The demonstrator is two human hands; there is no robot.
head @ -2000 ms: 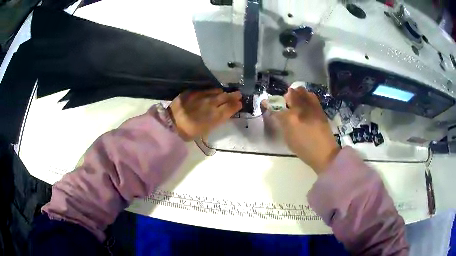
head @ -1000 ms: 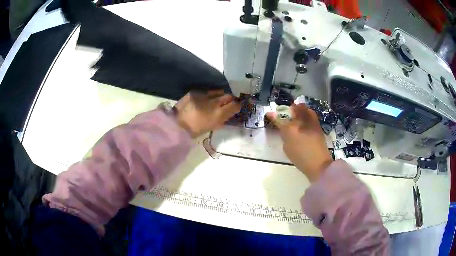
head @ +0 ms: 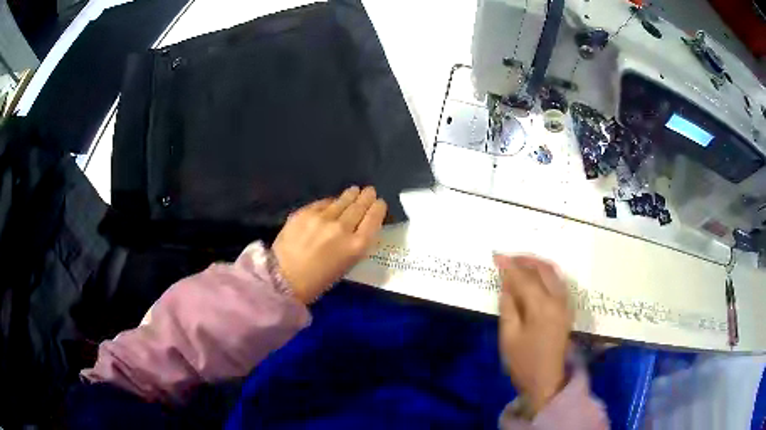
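A black fabric panel (head: 277, 117) lies spread flat on the white table left of the sewing machine, with a raised seam and two small shiny spots along its left side. My left hand (head: 332, 239) rests flat on the panel's lower right corner, fingers together, not gripping. My right hand (head: 536, 315) is over the table's front edge, slightly blurred, and holds nothing that I can see. The needle area (head: 495, 126) of the machine has no fabric under it. A pale disc (head: 553, 120) stands beside it.
Small black labels (head: 647, 207) and a crinkled clear bag (head: 598, 138) lie on the machine bed. Snips (head: 731, 311) lie at the right. More black fabric (head: 88, 76) lies at the far left. A printed ruler scale (head: 445, 273) runs along the front edge. A blue bin with white sheets (head: 705, 390) stands lower right.
The black fabric has come away from the needle and now lies spread at the left. My left hand moved onto its corner. My right hand left the pale disc and moved to the front edge.
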